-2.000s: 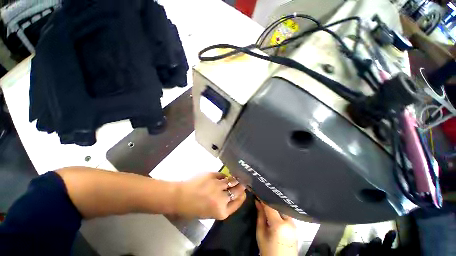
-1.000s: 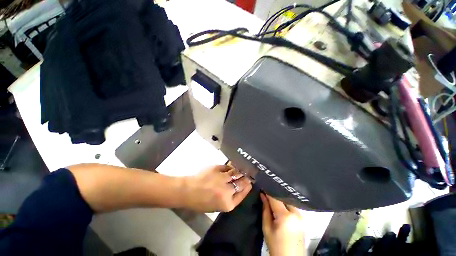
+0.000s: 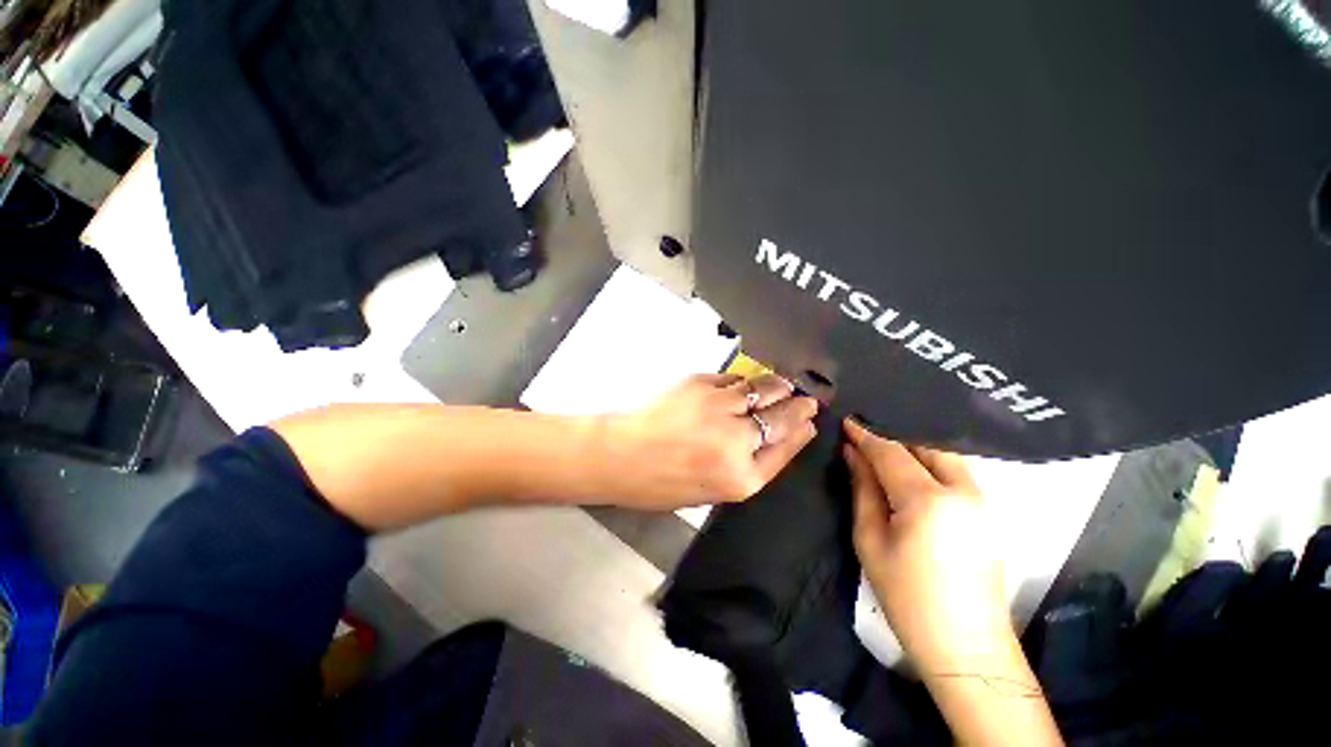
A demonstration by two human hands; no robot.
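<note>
A black workpiece hangs from under the machine head toward my lap, with a strap trailing at its lower end. My left hand, with rings, holds its upper left edge at the lower rim of the dark grey MITSUBISHI cover. My right hand pinches its upper right edge with thumb and finger, close beside my left fingertips. A bit of yellow shows by my left fingers. The needle and clamp are hidden by the cover and my fingers.
A layered black stack lies on the white table at upper left. Another black pile with finger-like ends lies at lower right. The metal bed plate is left of the head. A dark tray is at far left.
The view has moved closer to the machine head, so the cover looks larger and its cables have left the picture. Both hands stay on the workpiece; more of it shows below.
</note>
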